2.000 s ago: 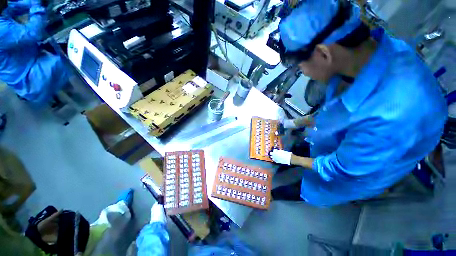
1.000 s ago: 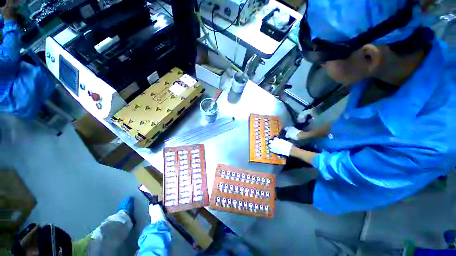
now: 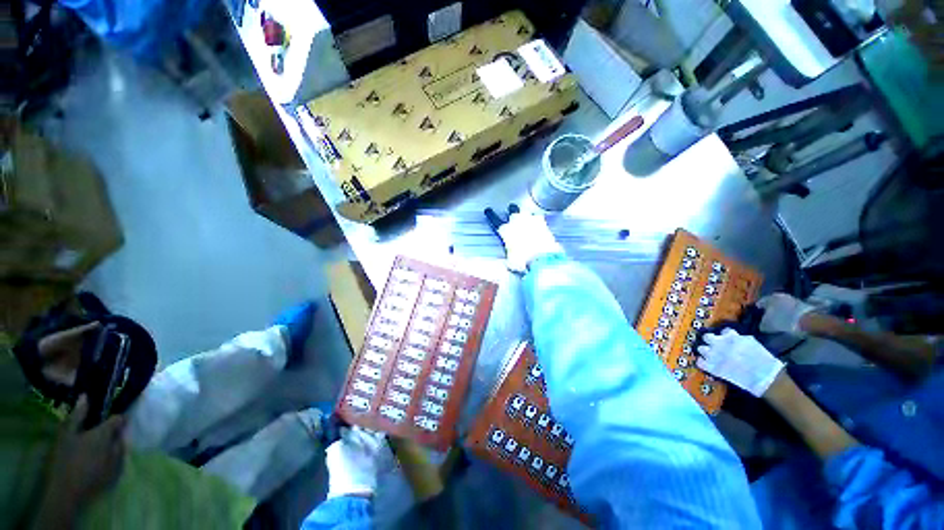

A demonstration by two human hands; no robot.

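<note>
My left hand (image 3: 355, 463), white-gloved, grips the lower left corner of a red-brown carrier tray (image 3: 419, 347). The tray holds three rows of small pale parts and is tilted. My right hand (image 3: 526, 238), in a white glove with dark fingertips, reaches over the clear strips (image 3: 595, 236) on the table. Its visible fingers are apart, and no lifted strip shows. My right sleeve covers part of a second red-brown tray (image 3: 528, 419) with parts.
A yellow-brown printed carton (image 3: 445, 109) lies at the back left. An open paste pot (image 3: 567, 171) with a red-handled spatula and a grey-white jar (image 3: 678, 122) stand behind the strips. At right, a coworker's gloved hands (image 3: 740, 360) work on an orange tray (image 3: 685, 305). Another person sits at lower left.
My right hand and arm have come into view and reached over the strips. The view has moved closer to the table. The first tray appears more tilted, with my left hand still at its corner.
</note>
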